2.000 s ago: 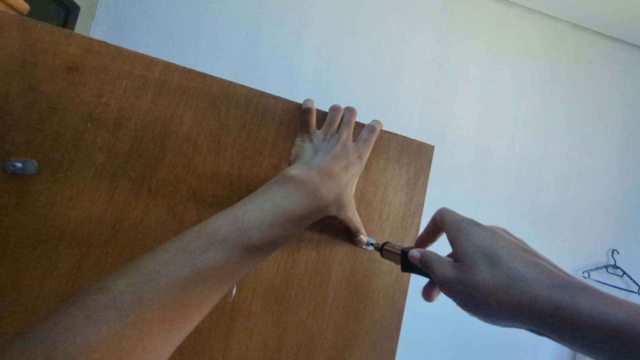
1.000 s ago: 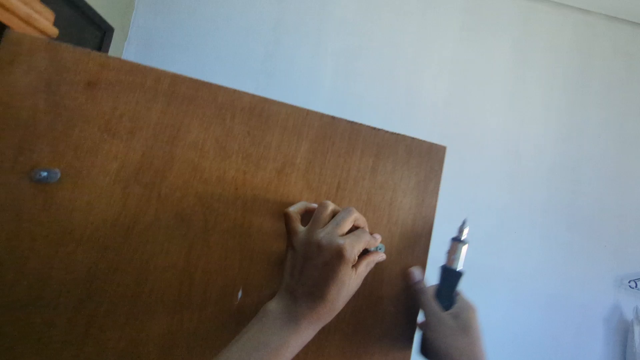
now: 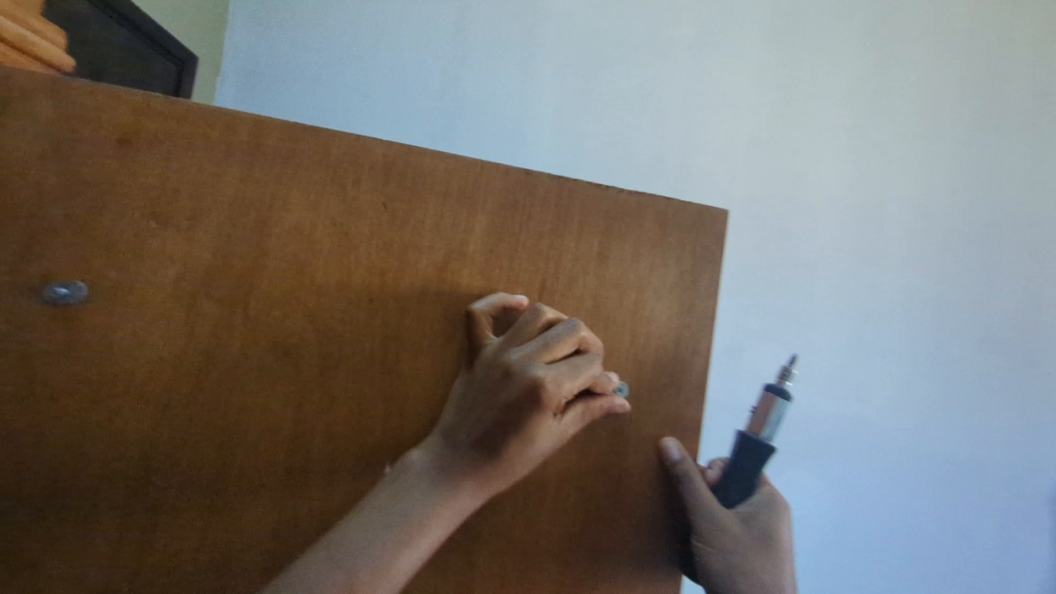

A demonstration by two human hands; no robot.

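Observation:
A wide brown wooden panel point(image 3: 330, 247) fills the left and middle of the head view. My left hand point(image 3: 528, 388) is against its face, thumb and forefinger pinching a small metal fitting point(image 3: 621, 389) close to the right edge. Farther left on the same face sits another small oval metal fitting point(image 3: 65, 292). Beyond the panel's right edge, my right hand point(image 3: 734, 528) holds a screwdriver point(image 3: 755, 450) with a black grip, its tip pointing up, away from the panel. The right thumb rests at the panel's edge.
Behind the panel stands a pale wall point(image 3: 891, 247). At the top left, a dark-framed object point(image 3: 124, 45) and an orange-brown wooden piece point(image 3: 29, 37) show above the panel's upper edge.
My left hand was spread over the panel's top edge and now pinches the fitting. The screwdriver, at the fitting two seconds ago, has moved away and now points upward.

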